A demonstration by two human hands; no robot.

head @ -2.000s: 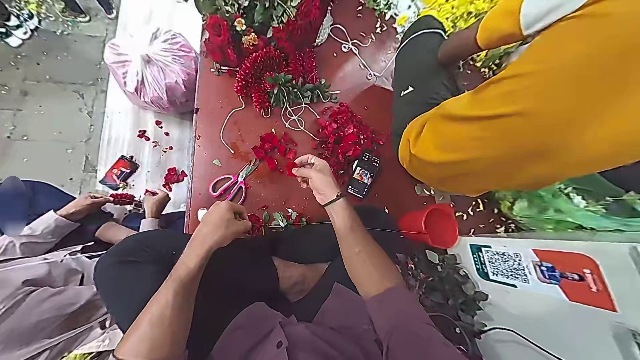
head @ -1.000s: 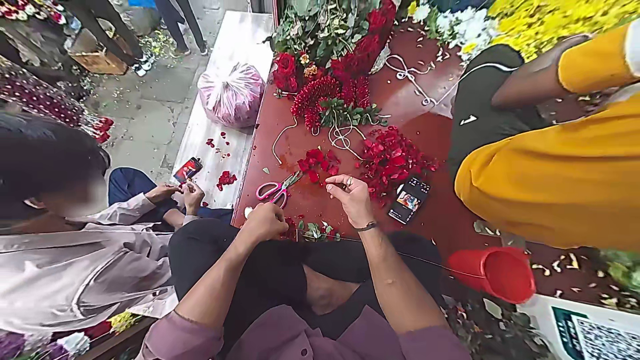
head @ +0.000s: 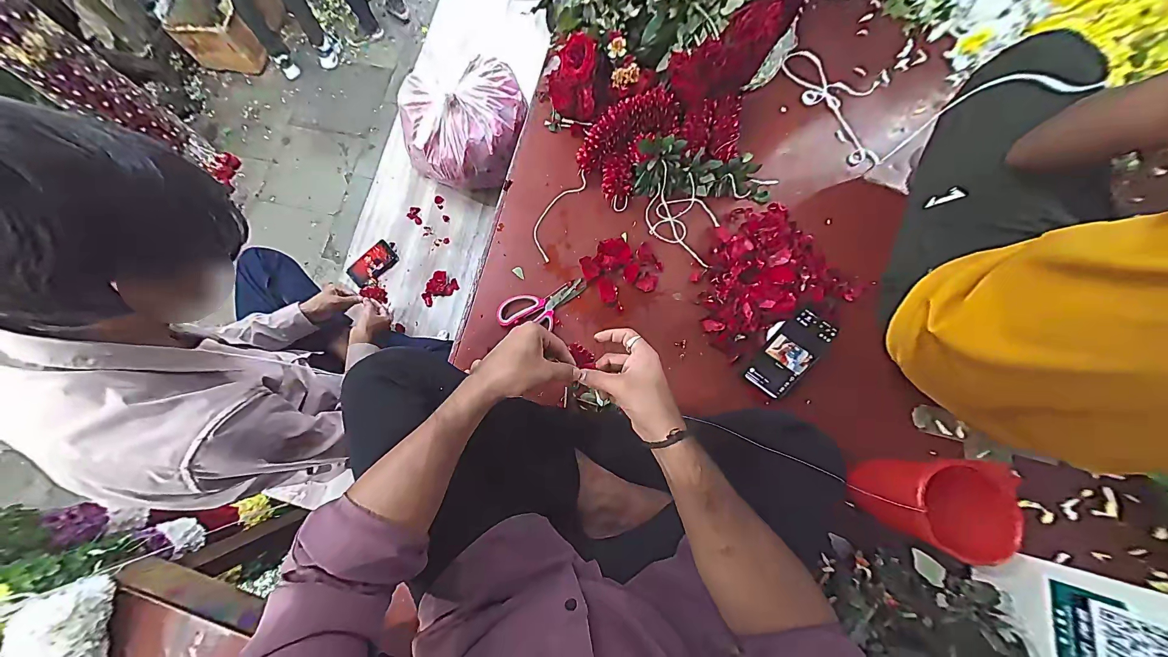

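Note:
My left hand [head: 529, 363] and my right hand [head: 630, 374] meet fingertip to fingertip above my crossed legs. Both pinch something too small to make out, perhaps a thread or petal. A thin white thread [head: 776, 449] runs from near my right wrist to a red plastic cup [head: 931, 506]. Just beyond my left hand lie pink-handled scissors [head: 540, 306], their blades against a small group of red petals [head: 620, 266]. Further right is a bigger heap of red petals [head: 766, 274], with a lit smartphone [head: 790, 354] at its near edge. Some red and green bits show behind my fingertips.
A red garland [head: 630, 137] with leaves and loose white string [head: 675, 214] lies on the red tabletop [head: 566, 214]. A tied plastic bag [head: 464, 123] stands on the pale bench. One person in a light shirt [head: 265, 401] sits left, another in a yellow top [head: 1040, 338] right.
My hands, apart in the earlier frames, have come together at the fingertips. The view has swung so that more of the person at the left shows.

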